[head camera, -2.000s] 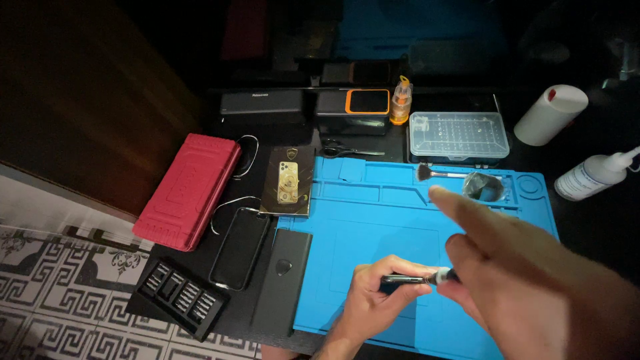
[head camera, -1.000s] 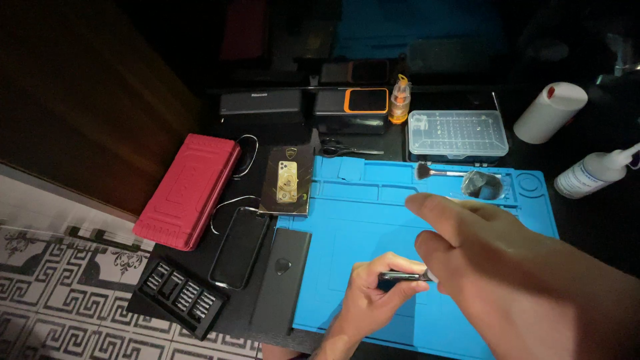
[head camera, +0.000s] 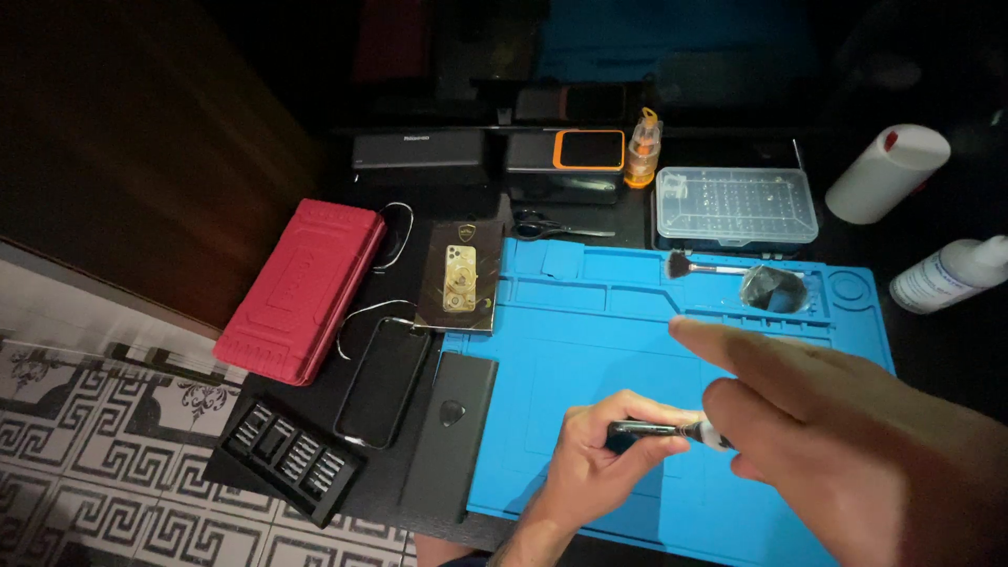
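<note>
Above the blue silicone repair mat, my left hand grips a dark smartphone seen edge-on. At the phone's right end, my right hand has its fingers around a screwdriver with a pale handle, mostly hidden by the hand; the tip meets the phone's edge. My right index finger points away to the upper left. A brush and a clear plastic bag with a dark item lie on the mat's upper trays. A dark grey flat case with a guitar pick lies left of the mat.
At left are a red case, a black phone case and a screwdriver bit holder. Behind the mat stand a box with a picture of a phone, scissors, an orange-capped bottle and a clear-lidded organizer. White bottles stand right.
My right hand has shifted slightly around the screwdriver between frames. The left hand keeps its grip on the phone in nearly the same place.
</note>
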